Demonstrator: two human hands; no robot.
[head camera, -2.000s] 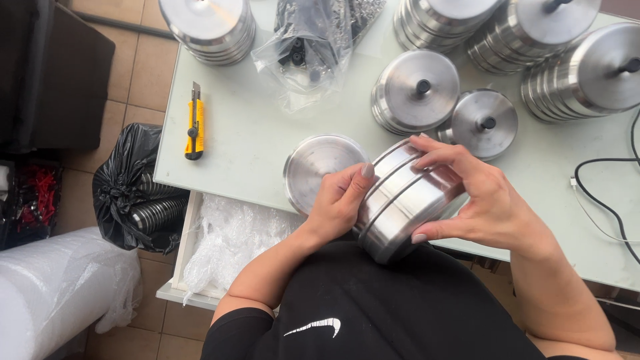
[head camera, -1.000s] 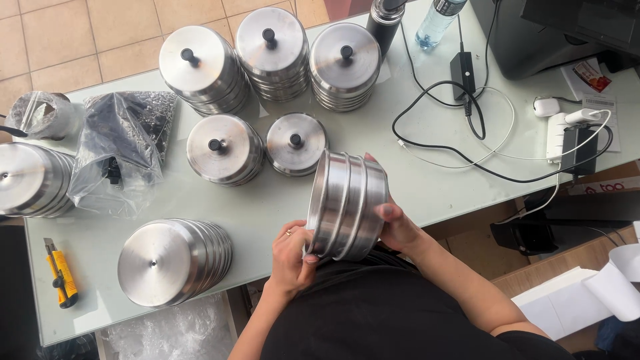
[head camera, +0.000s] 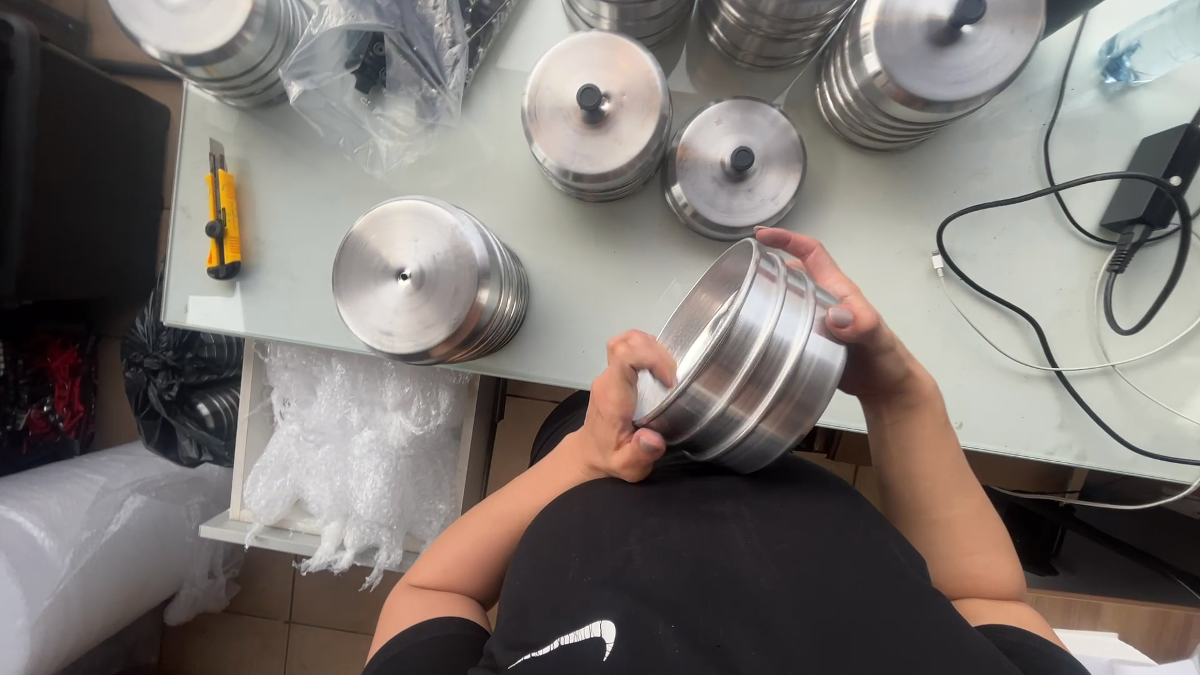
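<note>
Between my two hands is a ribbed, cylindrical metal container (head camera: 750, 361), tilted with its open mouth toward the left. My left hand (head camera: 628, 408) grips the lower rim, fingers over the edge into the mouth. My right hand (head camera: 848, 314) holds the far side and base, one fingertip at the upper rim. On the glass table, left of the hands, stands a ribbed metal stack (head camera: 412, 277) with a small hole in its top. Beyond the hands are a small round metal lid with a black knob (head camera: 736, 169) and a taller knobbed metal container (head camera: 595, 112).
A yellow utility knife (head camera: 223, 216) with its blade out lies on the table (head camera: 281, 178). A clear plastic bag (head camera: 384, 84) holds black parts. More metal containers (head camera: 928, 56) stand at the back. Black and white cables (head camera: 1017, 309) spread at right. An open drawer (head camera: 361, 450) holds bubble wrap.
Two seconds ago a round metal piece lay beside my left hand; a metal stack now stands left of my hands. The held container's open mouth now faces left. The view has shifted noticeably.
</note>
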